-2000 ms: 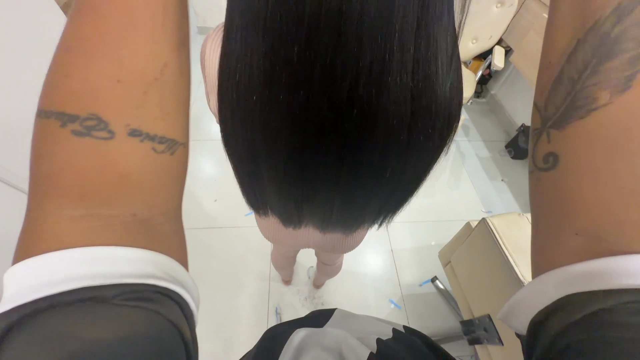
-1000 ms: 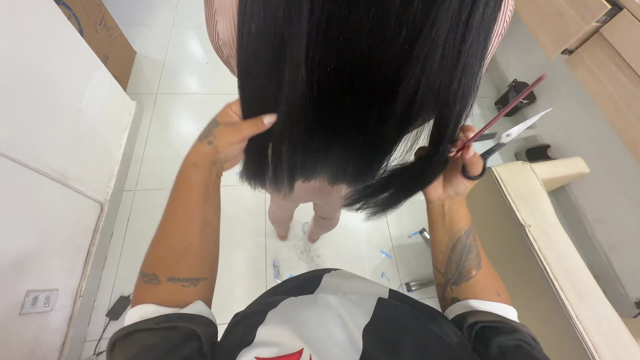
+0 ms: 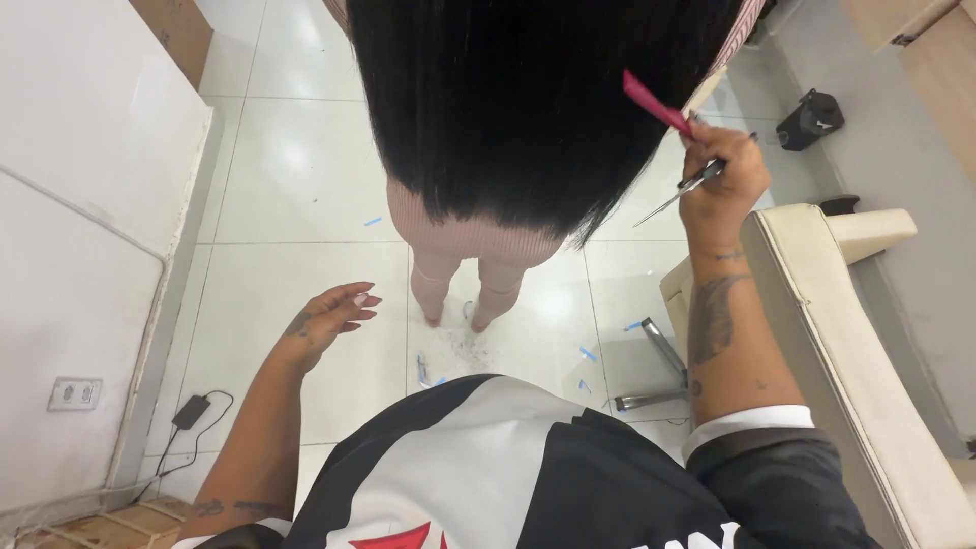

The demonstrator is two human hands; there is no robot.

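Note:
Long straight black hair (image 3: 518, 107) hangs down the back of a standing person in pink ribbed clothing (image 3: 465, 229). At the hair's right edge, my right hand (image 3: 724, 171) holds a pink comb (image 3: 656, 104), which points up and left over the hair. Scissors (image 3: 682, 192) with dark handles are in the same hand, their blades pointing down and left. My left hand (image 3: 332, 316) is held in the air to the lower left of the hair, fingers apart and holding nothing. The top of the hair is out of view.
A cream padded chair (image 3: 846, 343) with a metal base (image 3: 656, 396) stands at my right. Blue strips (image 3: 587, 353) and hair clippings (image 3: 473, 347) lie on the tiled floor. A black bin (image 3: 810, 120) is at upper right. A power adapter (image 3: 191, 412) with its cord is at lower left.
My left hand has let go of the hair's left side and moved down. My right hand no longer holds the gathered lock; the comb and scissors in it have turned to point left.

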